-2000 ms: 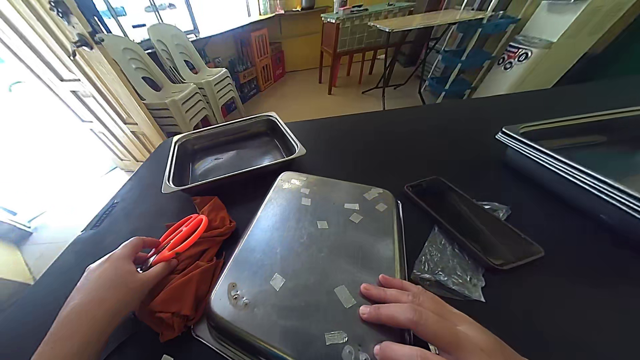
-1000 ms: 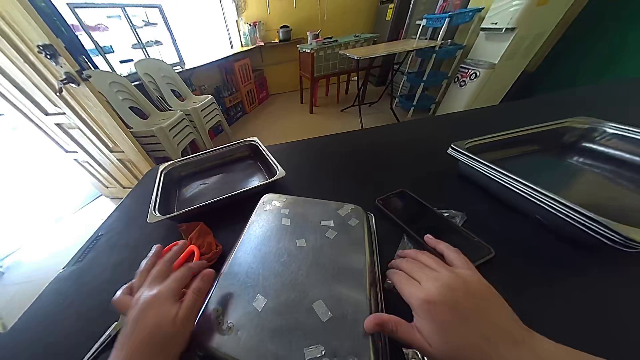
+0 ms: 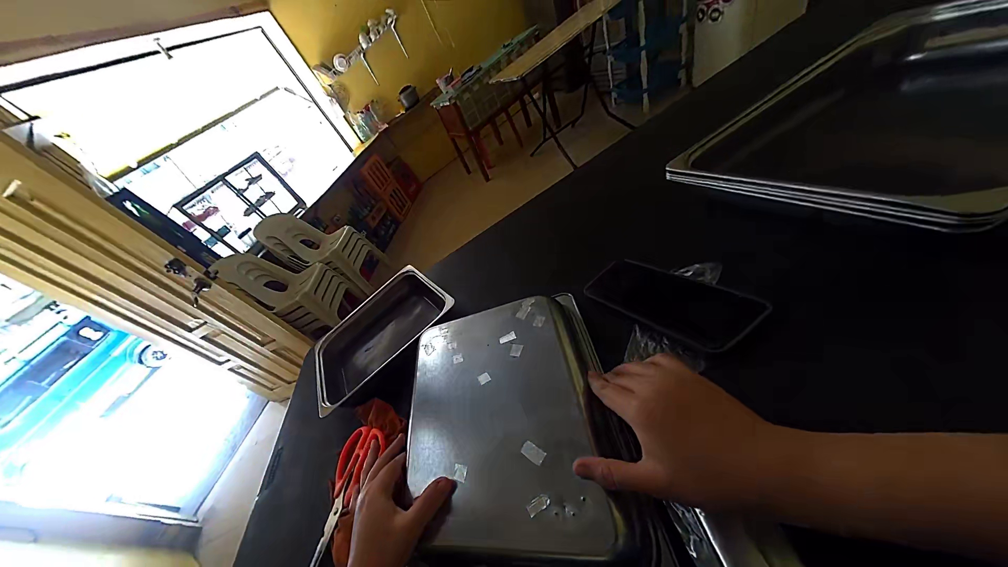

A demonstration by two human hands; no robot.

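An upturned steel food pan (image 3: 496,425), its base dotted with several bits of clear tape, lies between my hands. My left hand (image 3: 394,504) rests on its left edge, thumb on the base. My right hand (image 3: 669,433) holds the right edge, thumb on top and fingers along the side. Red-handled scissors (image 3: 354,465) lie on an orange-brown cloth (image 3: 382,417) at the left, beside my left hand. Past the right hand, a dark smartphone (image 3: 677,303) lies partly on clear plastic wrap (image 3: 657,344).
Behind the left side stands an upright, shallow steel pan (image 3: 378,339). Several nested large steel pans (image 3: 835,201) occupy the far right of the black table (image 3: 567,228). Stacked white plastic chairs (image 3: 295,283) and a wooden door (image 3: 157,268) are beyond the table's left edge.
My left hand has left the scissors, which it held two seconds ago, and is now on the pan's left edge. The view has tilted strongly.
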